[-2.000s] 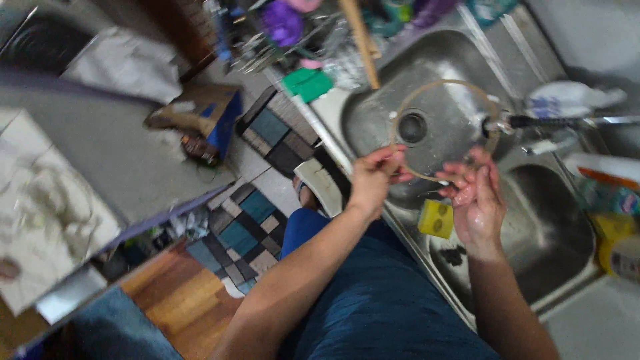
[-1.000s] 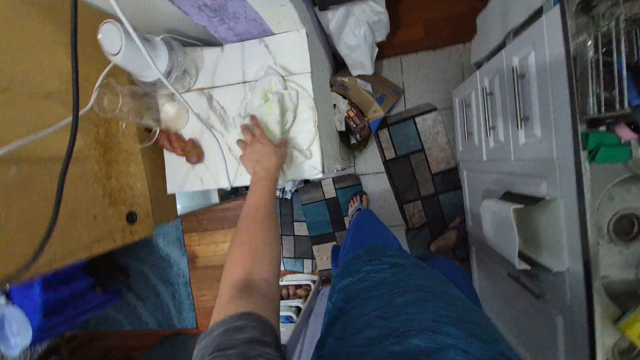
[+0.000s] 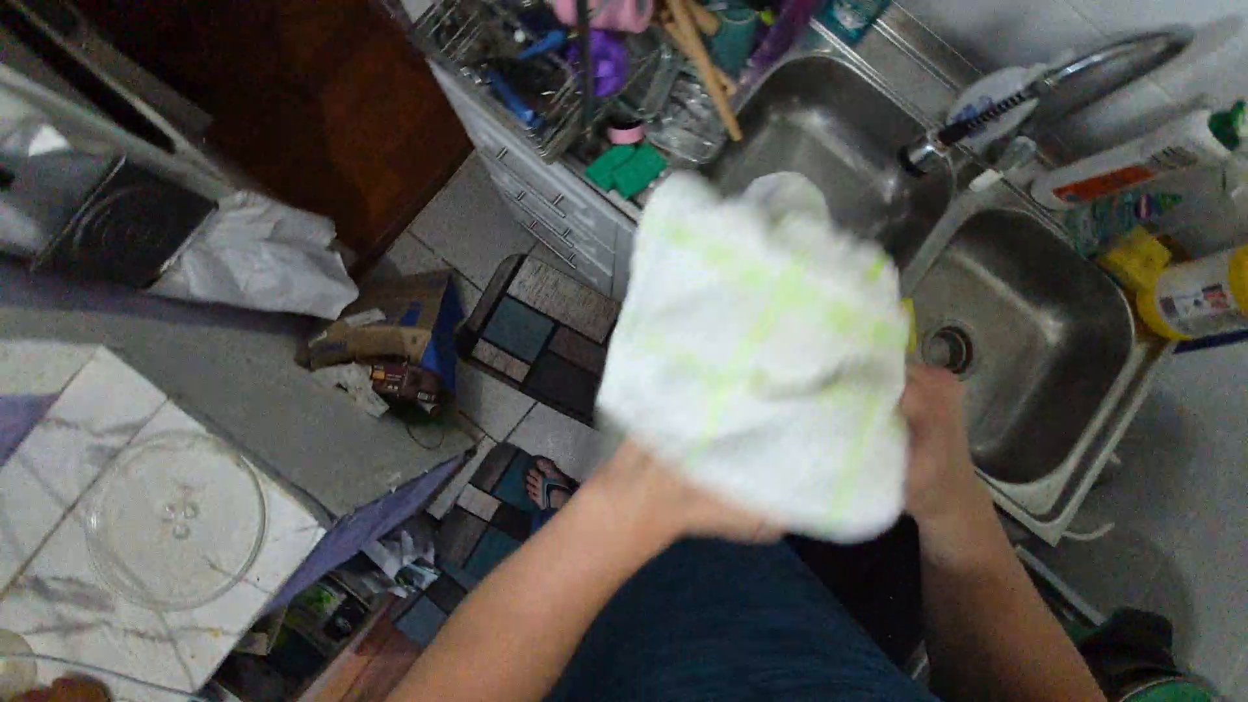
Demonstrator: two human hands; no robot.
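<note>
A white cloth with yellow-green stripes (image 3: pixel 760 361) is spread between my two hands, in front of the double sink, and is blurred by motion. My left hand (image 3: pixel 673 497) grips its lower left part; the fingers are mostly covered by the cloth. At the cloth's right edge my right hand (image 3: pixel 936 429) is closed on it. Whether something lies under or inside the cloth cannot be seen. A round clear glass plate (image 3: pixel 175 522) rests on the marble-patterned surface at the left.
Behind the cloth are the left sink basin (image 3: pixel 819 117) and right basin (image 3: pixel 1033 390), with a faucet (image 3: pixel 975 127) over them. Bottles (image 3: pixel 1131 171) line the wall side. A dish rack (image 3: pixel 517 78) and green cloth (image 3: pixel 626 170) sit beyond. A cardboard box (image 3: pixel 390 322) is on the floor.
The striped cloth, on the marble-patterned surface under my left hand one second ago, is now in both hands by the sink. The view has swung back to the sink.
</note>
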